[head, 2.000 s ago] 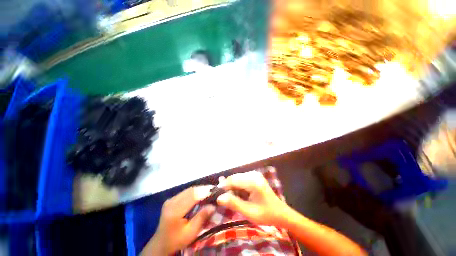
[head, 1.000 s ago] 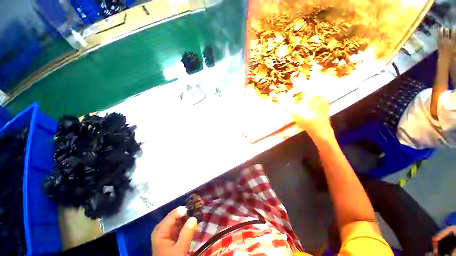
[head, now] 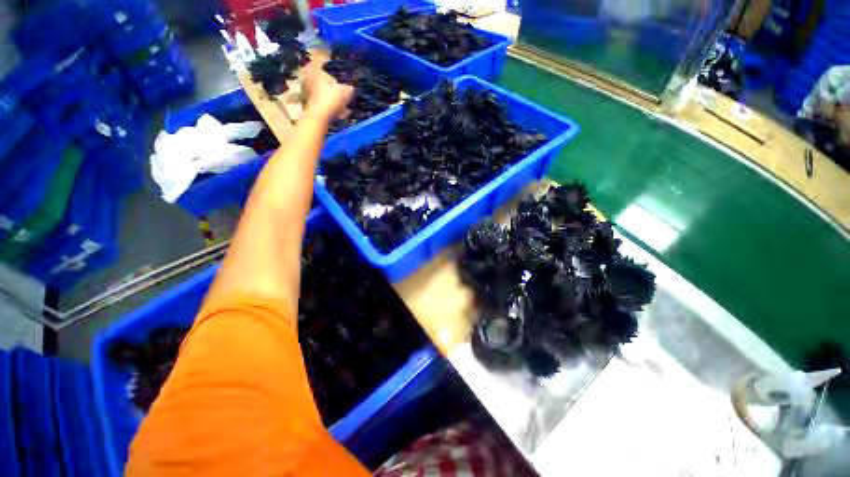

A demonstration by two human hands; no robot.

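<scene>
My left hand point(head: 326, 93) is at the far end of the table at the upper left, over dark pieces point(head: 368, 84) beyond the blue crate. Its fingers look curled; whether they hold anything cannot be told. My orange-sleeved left arm reaches there from the bottom, passing over the lower crate. A blue crate point(head: 466, 221) on the table is full of black flower heads point(head: 447, 149). A spiky heap of black flower heads point(head: 559, 279) lies beside it on the table. My right hand is out of the picture.
A lower blue crate point(head: 384, 398) with dark pieces stands below table level. Another filled crate point(head: 485, 58) is at the back. A white plastic bag point(head: 200, 154) hangs at a crate on the left. Bottles and a tape ring point(head: 746, 401) lie lower right, near the green surface point(head: 690, 196).
The view has swung left. My left hand has moved from my lap to the table's far end. My right hand, earlier by the gold pieces, has left the picture.
</scene>
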